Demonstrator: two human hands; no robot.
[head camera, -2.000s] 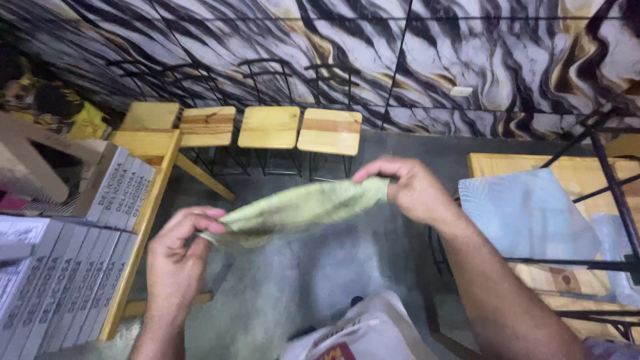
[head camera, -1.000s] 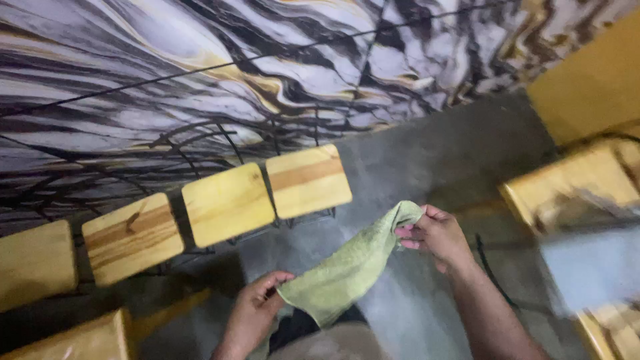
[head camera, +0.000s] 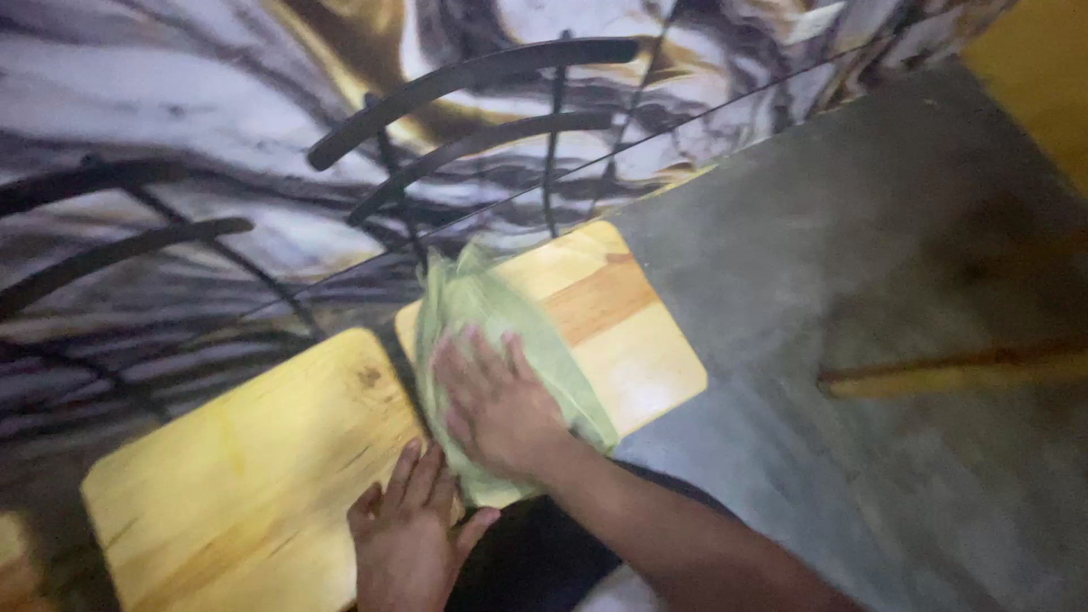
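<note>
A green cloth (head camera: 535, 340) lies spread over the left part of a square wooden chair seat (head camera: 625, 323) with a darker brown stripe. My right hand (head camera: 501, 408) presses flat on the cloth, fingers somewhat apart, without gripping it. Beside the cloth, my left hand (head camera: 412, 527) rests at the right edge of the neighbouring wooden chair seat (head camera: 255, 476), its fingers extended and holding nothing. The cloth and both hands are slightly blurred.
Curved black metal chair backrests (head camera: 476, 76) rise behind the seats, against a marble-patterned wall (head camera: 212, 68). Grey floor (head camera: 765, 280) extends to the right, where a wooden bar (head camera: 952, 374) and a yellow surface (head camera: 1037, 76) show.
Both hands held the green cloth up in the air before. Now it lies on the chair seat under my right hand, and my left hand has let go. The view has moved closer to the chairs.
</note>
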